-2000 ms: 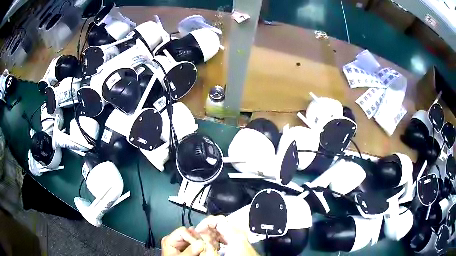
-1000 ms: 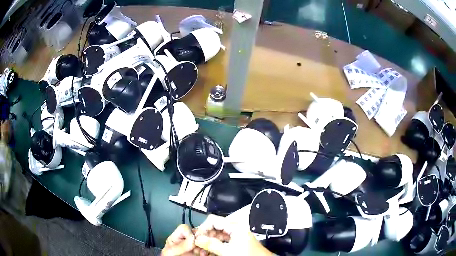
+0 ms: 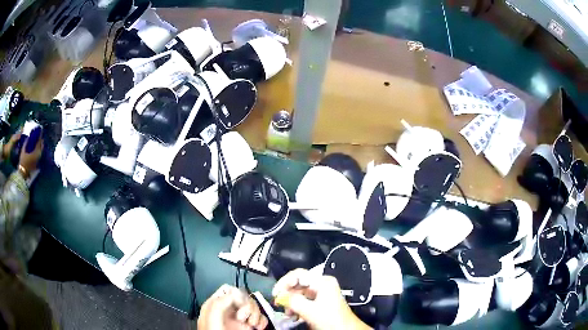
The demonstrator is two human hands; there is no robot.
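Observation:
My left hand and my right hand are at the bottom edge, partly cut off. My right fingers are pinched around a small yellowish item, too blurred to name. A thin grey-white strip shows between the hands; I cannot tell which hand holds it. My left fingers are curled and their contents are hidden. A security camera with a black base pad lies just beyond my right hand. Another camera with a black dome head sits beyond my hands, its dome facing up.
Many white-and-black cameras crowd the green bench on both sides. Label sheets lie on the brown cardboard. A small bottle stands beside a metal post. Another person's hand is at the left edge. Black cables hang centre-left.
My hands have parted slightly, and the grey-white strip and yellowish item now show. Another person's hand has come in at the left. Cameras on the left have shifted; one lower-left unit has left its place.

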